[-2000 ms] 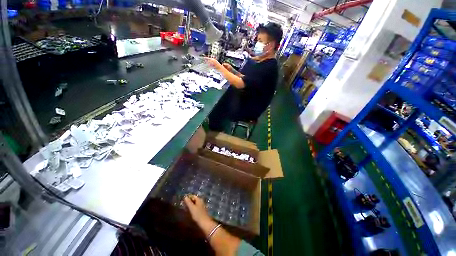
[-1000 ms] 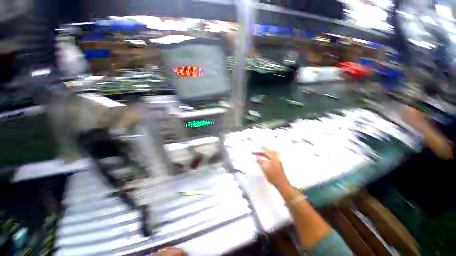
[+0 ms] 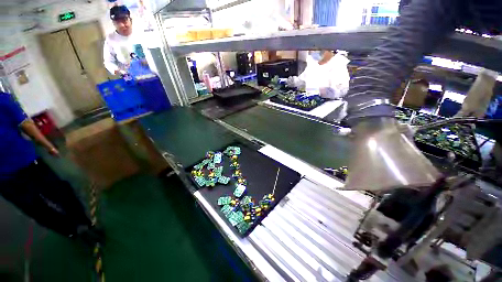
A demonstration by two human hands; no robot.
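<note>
Several small green circuit boards (image 3: 208, 172) with yellow and dark parts lie loosely in a flat black tray (image 3: 254, 160) in front of me. A thin yellow stick (image 3: 276, 180) lies along the tray's right side. The tray borders a ribbed aluminium base (image 3: 308, 228). The soldering machine's dark mechanism (image 3: 404, 220) stands at the right, partly cut off and blurred. Neither of my hands is in the picture.
A translucent extraction hood (image 3: 388, 157) on a ribbed hose (image 3: 380, 71) hangs at the right. A green conveyor (image 3: 275, 132) runs behind. A cardboard box (image 3: 104, 151) and blue crates (image 3: 129, 99) stand left. One person walks at left; others are farther back.
My view has swung left, from the white parts and carton to the black tray. My right hand, earlier over the white parts, and the fingertips at the bottom edge have left the picture.
</note>
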